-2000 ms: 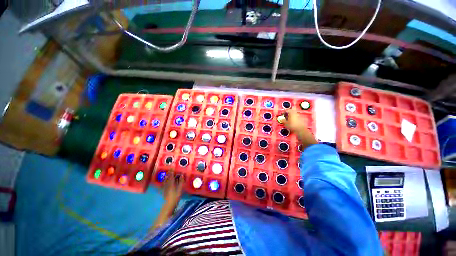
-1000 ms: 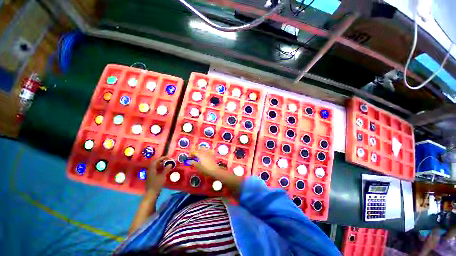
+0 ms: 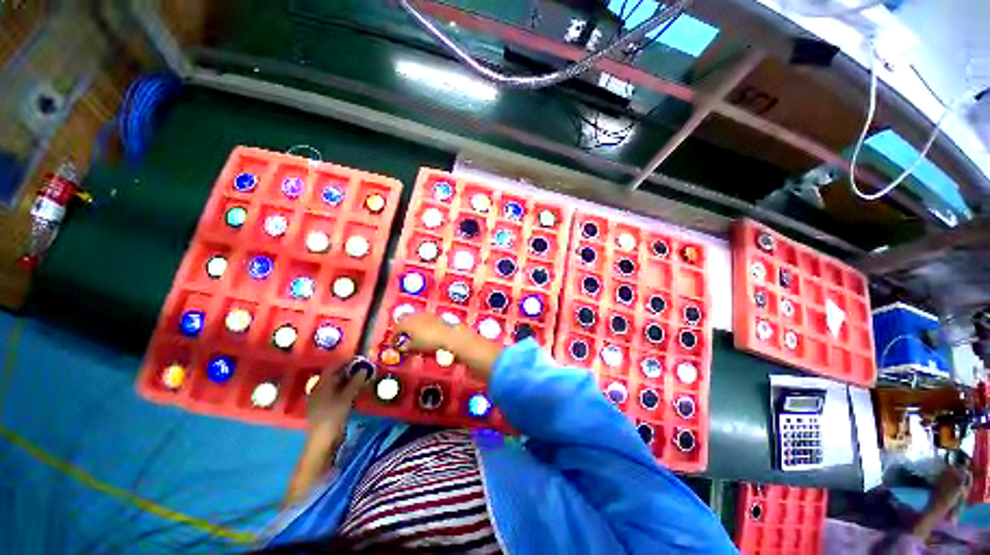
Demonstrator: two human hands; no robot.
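Three red compartment trays lie side by side before me: a left tray, a middle tray and a right tray. Their pockets hold round watch units, many lit in the left and middle trays and mostly dark in the right one. My left hand is at the middle tray's near-left corner, with a dark watch unit between its fingertips. My right hand reaches over the middle tray, its fingertips down beside a lit orange unit. Blur hides whether they grip one.
A partly filled tray with a white slip lies at right. A calculator lies on paper, with another tray below it. A blue box and another person's hand are far right. A bottle stands left. Cables hang under the shelf.
My right hand has moved from the right tray to the middle tray, near my left hand. The view has shifted, and many lit units have changed colour.
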